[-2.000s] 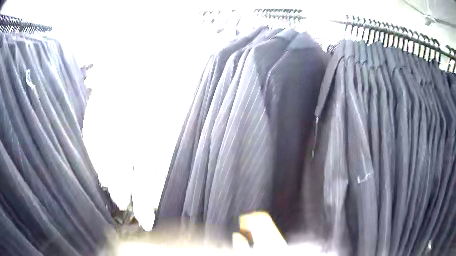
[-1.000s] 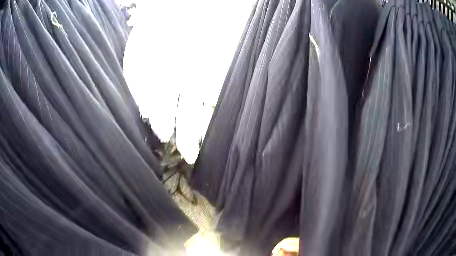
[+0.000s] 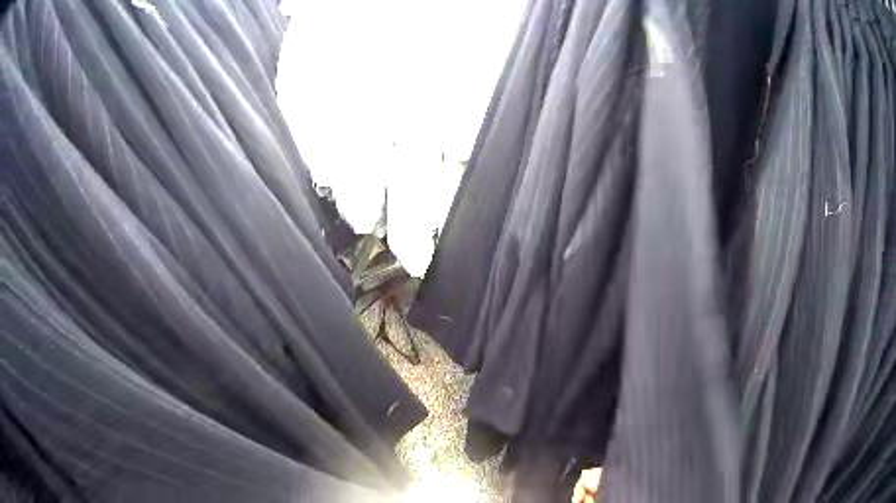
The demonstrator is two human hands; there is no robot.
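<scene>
A dark pinstripe garment panel or sleeve (image 3: pixel 673 246) hangs in front of the right-hand row, blurred, with a pale mark near its top. A small bright part of one hand (image 3: pixel 587 485) shows at the bottom edge, beside this cloth's left border. I cannot tell which hand it is or whether it grips anything; its fingers are hidden or cut off. No other hand can be made out. Several striped garments (image 3: pixel 511 226) hang just left of the panel, their lower corners showing.
Another dense row of dark striped garments (image 3: pixel 196 216) fills the left side. More garments (image 3: pixel 825 295) hang at the far right, with a white thread on one. Between the rows are an overexposed white mass (image 3: pixel 393 88), a dark thin-legged object (image 3: pixel 398 329) and speckled floor (image 3: pixel 437 398).
The view has tilted down from the rails to the lower hems. The hand has slipped almost out at the bottom edge. The blurred panel now hangs in front of the row.
</scene>
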